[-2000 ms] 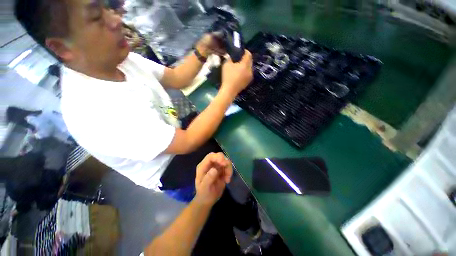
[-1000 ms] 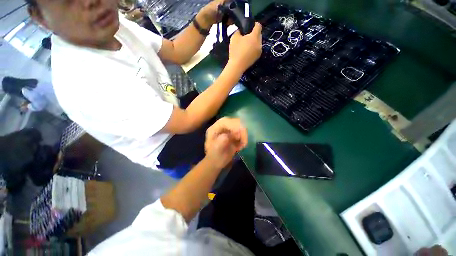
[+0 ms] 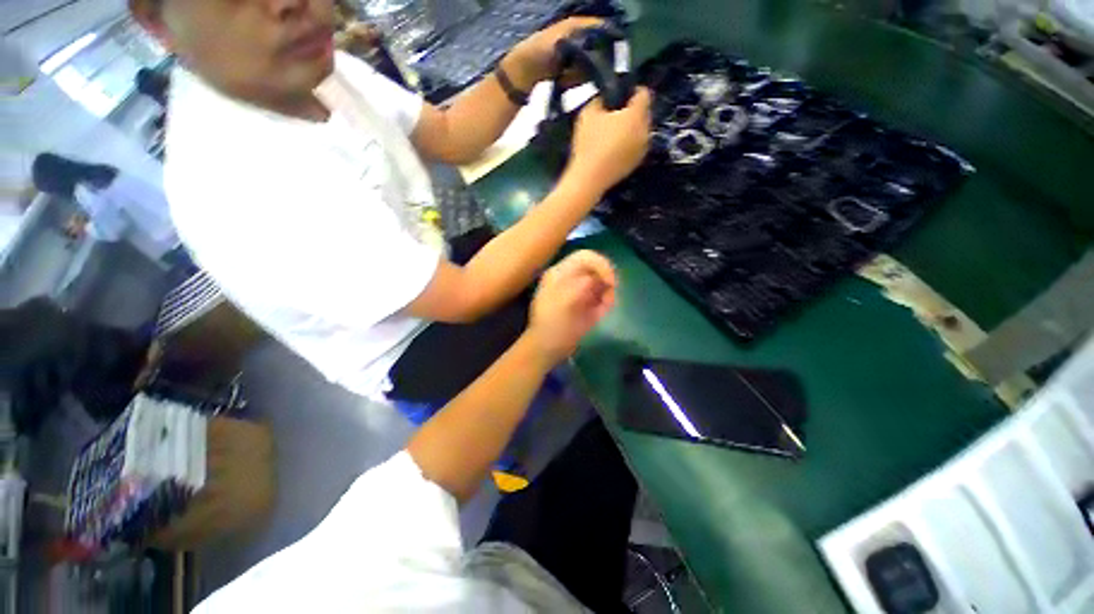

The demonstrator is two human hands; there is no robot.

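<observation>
My left hand (image 3: 576, 300) is over the bench's near edge, left of the phone and not touching it. Its fingers are curled into a loose fist, slightly blurred, with nothing visible in it. My right hand is not in view. A black glossy smartphone (image 3: 714, 407) lies flat on the green bench (image 3: 744, 516). A white foam tray (image 3: 960, 498) with shallow pockets is cut off by the lower right edge. A black rounded-square part (image 3: 900, 577) lies at its near end.
A black ribbed tray (image 3: 780, 228) with pale rounded rings (image 3: 691, 146) lies beyond the phone. A seated person in a white shirt (image 3: 288, 228) at the left holds a dark looped band (image 3: 603, 66). Yellowish tape (image 3: 936, 314) crosses the bench.
My left hand has moved up and right in the picture, closer to the bench, still curled. Fingertips seen at the lower right edge one second ago are gone. The view has shifted.
</observation>
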